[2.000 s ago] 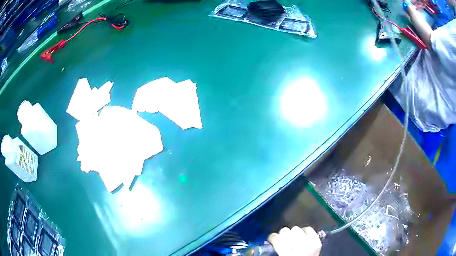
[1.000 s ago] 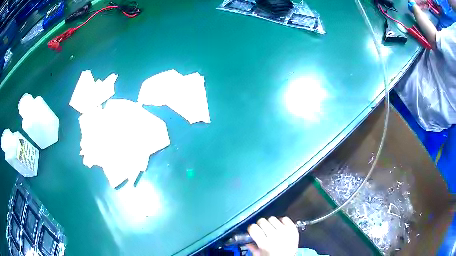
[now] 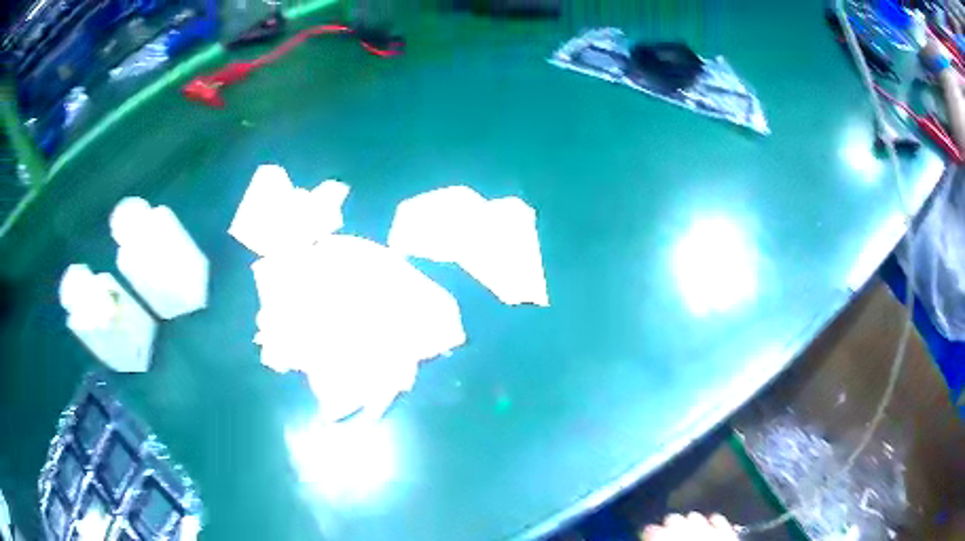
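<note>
My right hand (image 3: pixel 693 526) is at the bottom edge, right of centre, below the bench edge, mostly cut off. The pale air hose (image 3: pixel 899 349) runs from it up to the far right. The air gun itself is out of the picture. My left hand is not in view. White wipes (image 3: pixel 354 317) lie in a loose pile left of centre on the green bench. The clear lens tray (image 3: pixel 111 465) with dark-framed panels lies at the lower left.
Two white bottles (image 3: pixel 159 259) stand at the left. Red clamps and leads (image 3: pixel 249 76) lie at the far left. A clear plastic pack (image 3: pixel 720 93) with a black item lies at the far side. Clear scraps (image 3: pixel 836 476) lie below the bench edge. Another person's arm (image 3: pixel 940 90) is at the right.
The view has shifted, so the bench things sit further right and mostly a little lower. My right hand has moved down and right in the picture, and the air gun has gone out of view.
</note>
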